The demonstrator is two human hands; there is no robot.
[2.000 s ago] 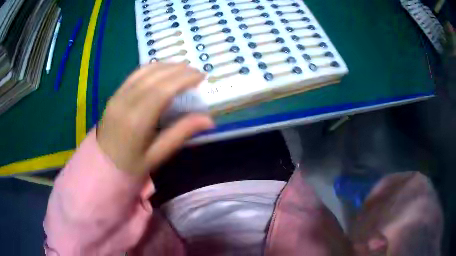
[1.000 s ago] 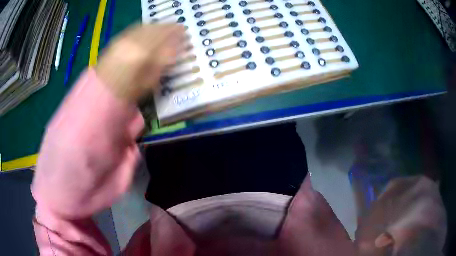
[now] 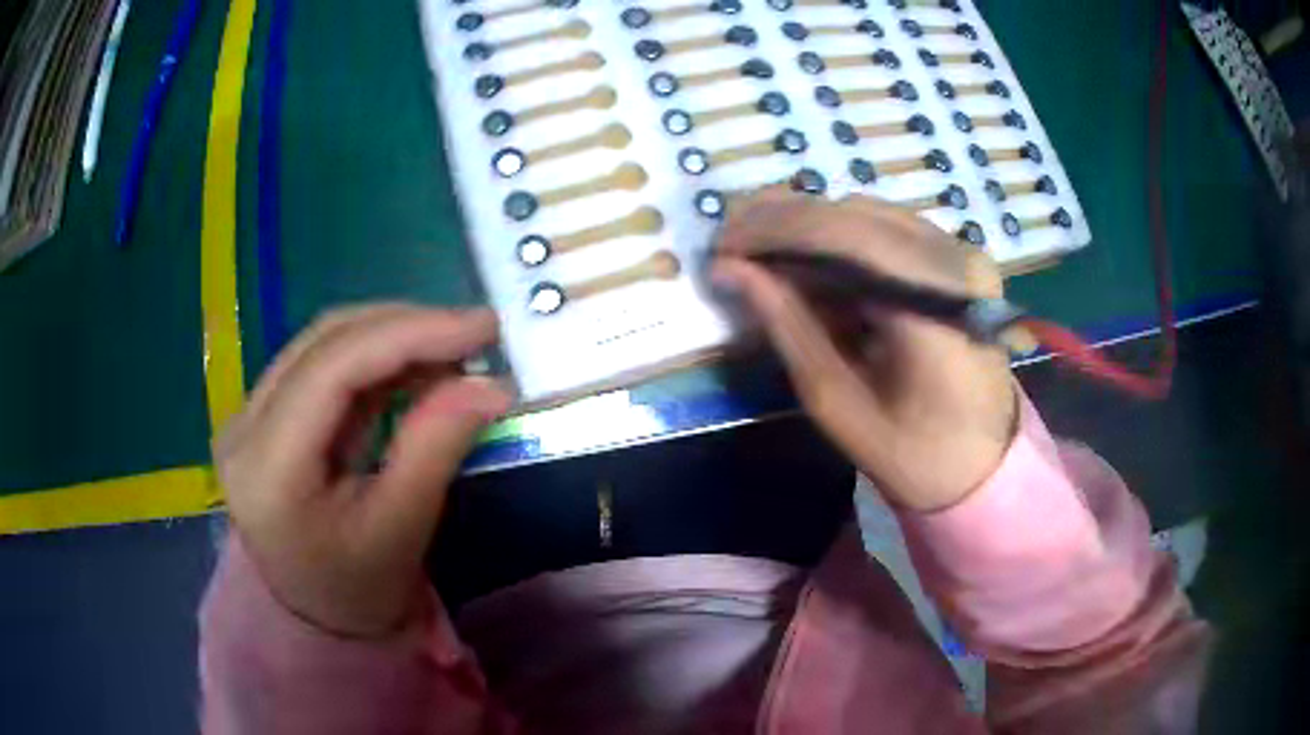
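The white foam tray (image 3: 611, 366) lies on the green mat, with rows of dumbbell-shaped slots. In its left column the near slots have a disc-shaped speaker unit (image 3: 546, 299) at the left end and a bare tan right end. My left hand (image 3: 359, 445) is at the tray's near left corner, thumb and fingertips pinched around a small, blurred greyish piece that looks like a speaker unit. My right hand (image 3: 884, 345) grips the black probe pen (image 3: 862, 283) over the tray's near part. Its tip is blurred and partly hidden by my fingers.
A red wire (image 3: 1161, 216) trails right from the probe. A blue pen (image 3: 152, 129), a white pen (image 3: 101, 94) and layered sheets (image 3: 32, 158) lie at left. Yellow tape (image 3: 226, 259) marks the mat. A perforated strip (image 3: 1238, 94) is far right. A partly covered green label shows at the bench edge.
My right hand has come up from below the bench edge and now holds the probe over the tray. My left hand has moved off the slots to the near left corner. Left-column slots now show discs.
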